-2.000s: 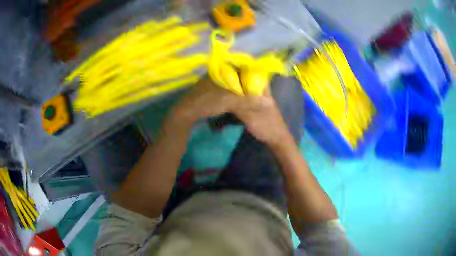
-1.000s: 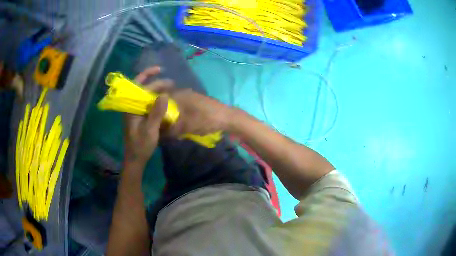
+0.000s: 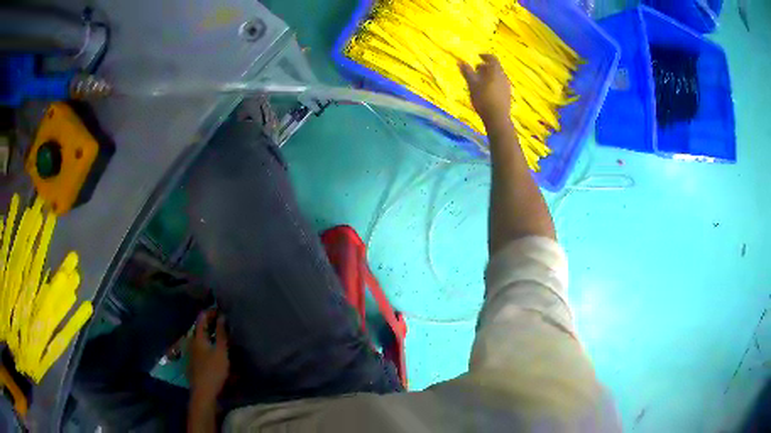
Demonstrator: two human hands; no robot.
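Note:
My right hand [image 3: 489, 91] is over the yellow strips [image 3: 440, 42] in the blue plastic bin [image 3: 598, 84], at the top. Its fingers are apart and rest on or just above the strips; whether they pinch one is not clear. My left hand [image 3: 209, 347] is low beside my thigh, partly in shadow, with no strip visible in it. More yellow strips [image 3: 38, 287] lie on the grey table at the left edge, below an orange-yellow button box [image 3: 69, 158] with a green button.
A second blue bin [image 3: 710, 106] with dark contents stands at the upper right. A clear hose [image 3: 279, 88] crosses the table corner towards the full bin, with loops on the floor. A red stool [image 3: 345, 254] is beside my leg. A blue tool [image 3: 30, 78] lies at the table's left.
The bundle that both hands held is gone from them. My right hand has reached out to the full bin, and my left hand has dropped beside my thigh. The view has shifted to the right.

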